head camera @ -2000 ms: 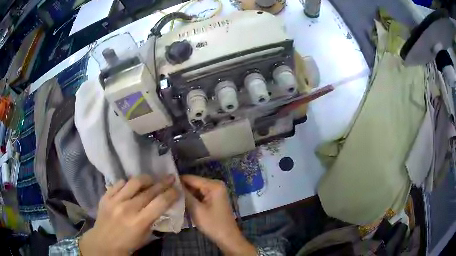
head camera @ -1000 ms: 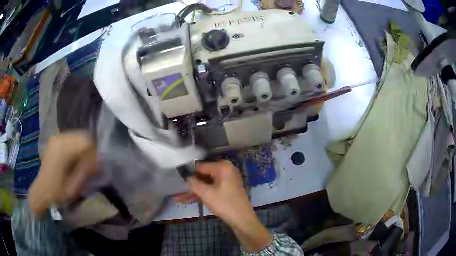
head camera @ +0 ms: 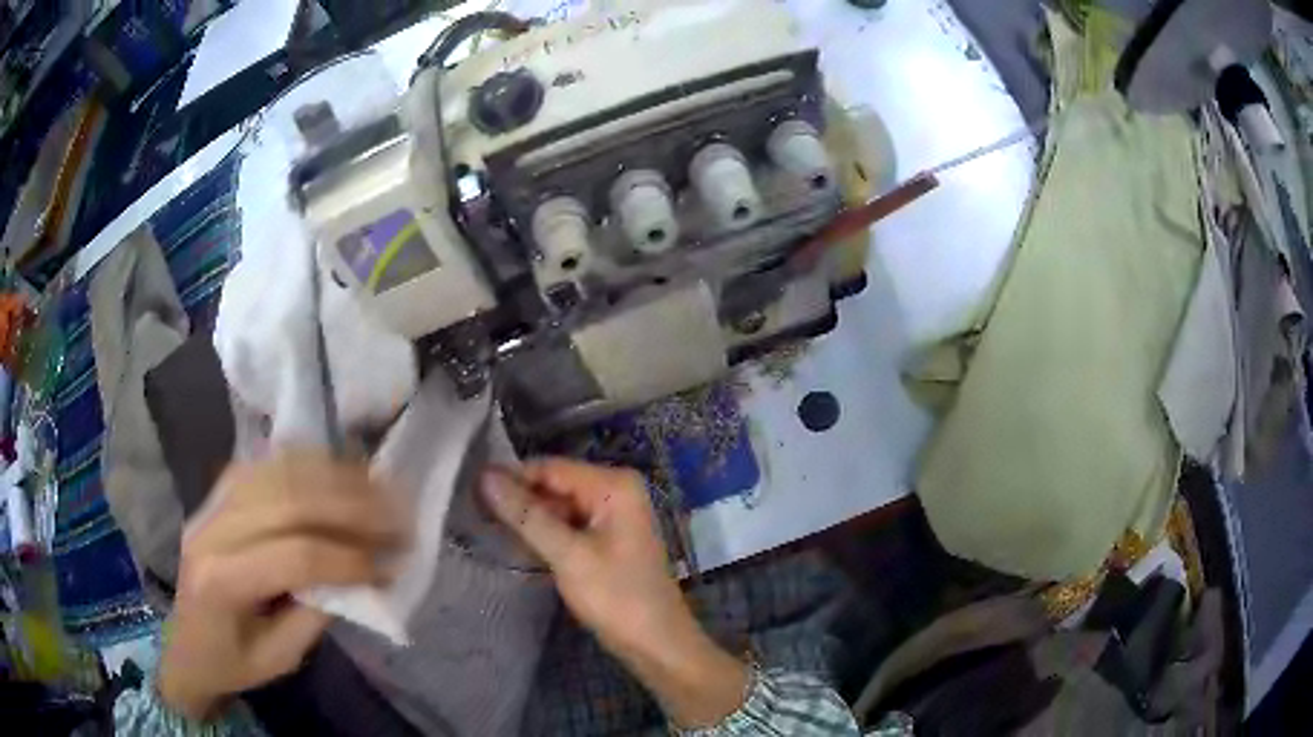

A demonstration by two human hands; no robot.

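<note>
A whitish lining piece [head camera: 389, 590] runs from beside the machine head down to my left hand. My left hand [head camera: 281, 562], slightly blurred, holds its lower part. A grey-brown garment piece [head camera: 468, 648] hangs below it over the table's front edge. My right hand [head camera: 583, 540] pinches the grey-brown cloth just below the presser foot area [head camera: 468, 367]. Whether it also holds a small tool cannot be seen. The cream overlock machine [head camera: 648, 346] stands right behind the cloth.
Pale green pieces [head camera: 1073, 346] hang at the right. Brown trimmings [head camera: 691, 425] lie around a blue patch [head camera: 717, 464]. Blue plaid cloth [head camera: 87, 475] and folded taupe cloth [head camera: 137, 317] lie at the left. A red-brown bar [head camera: 878, 209] sticks out right of the machine.
My left hand has come back from the far left onto the whitish piece. That piece now hangs with a pointed end down, and the grey-brown cloth lies beneath both hands. The camera view has shifted.
</note>
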